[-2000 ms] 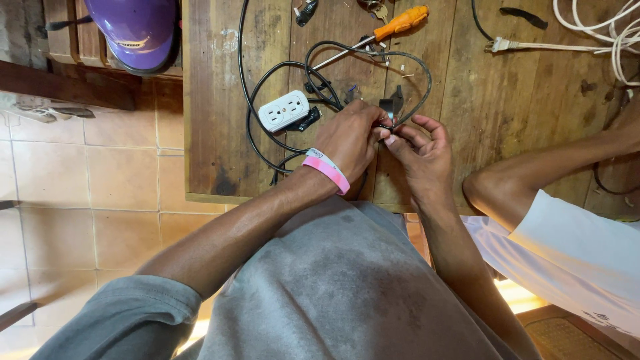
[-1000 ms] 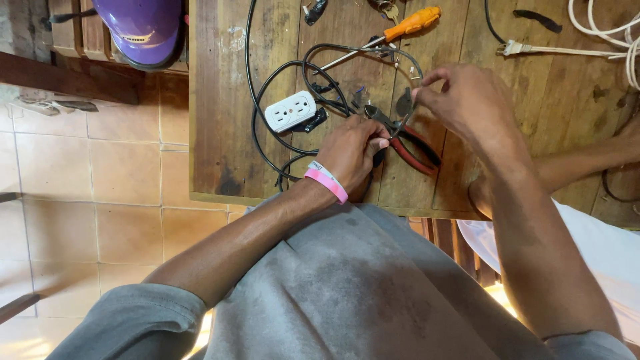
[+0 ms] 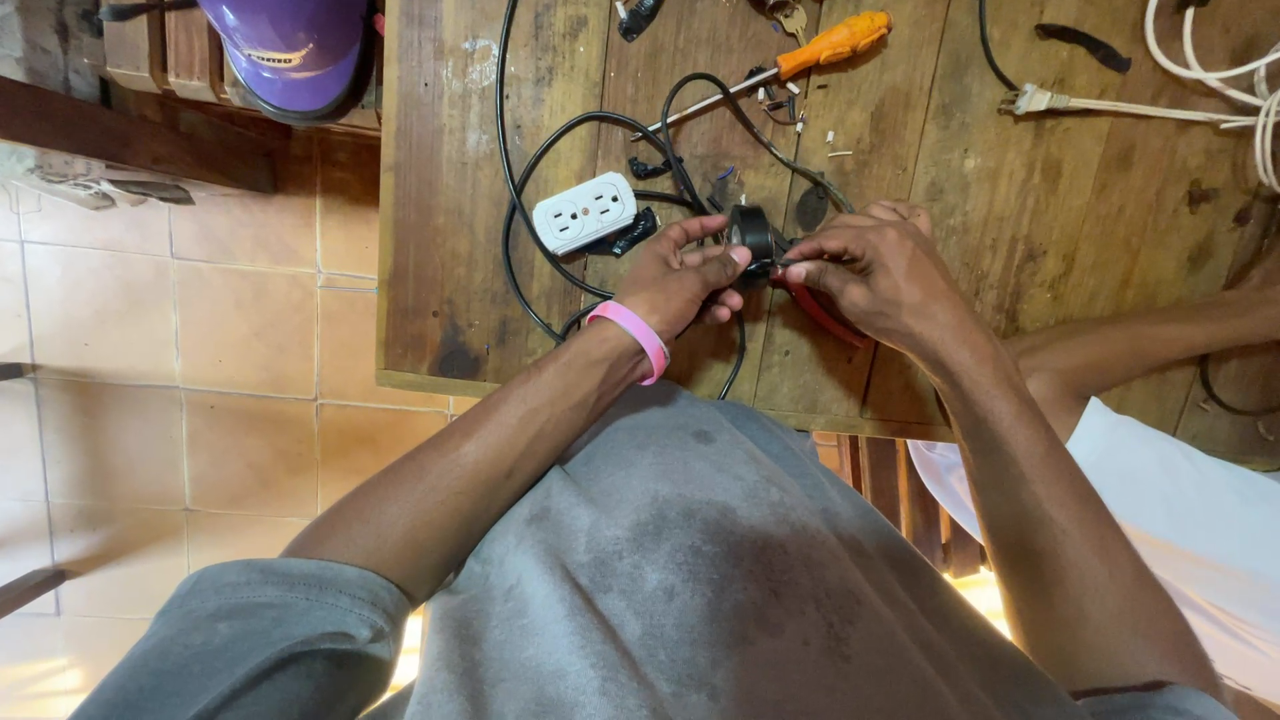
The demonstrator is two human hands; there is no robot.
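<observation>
My left hand point(image 3: 690, 272), with a pink wristband, grips a roll of black electrical tape point(image 3: 751, 232) between thumb and fingers. Close beside it on the right, my right hand point(image 3: 872, 262) pinches something small and dark at the roll's lower edge; fingertips partly hide it. Red-handled pliers point(image 3: 825, 315) lie on the table under my right hand, their jaws mostly hidden. A white double power outlet point(image 3: 585, 212) rests left of my hands. Black cable point(image 3: 580, 118) loops around it and runs toward my hands. Above lies a screwdriver with an orange handle point(image 3: 835, 44).
Wire scraps and black tape bits lie on the wooden table point(image 3: 450, 250). A white plug point(image 3: 1037, 100) with white cord is at the upper right, near another person's arm point(image 3: 1140, 325). Keys point(image 3: 793, 22) sit at the top edge, and a purple cap point(image 3: 290, 55) at upper left.
The tape roll is now held upright in my left hand. My right hand has come back down beside my left hand, over the red-handled pliers, after being farther up and right one second ago.
</observation>
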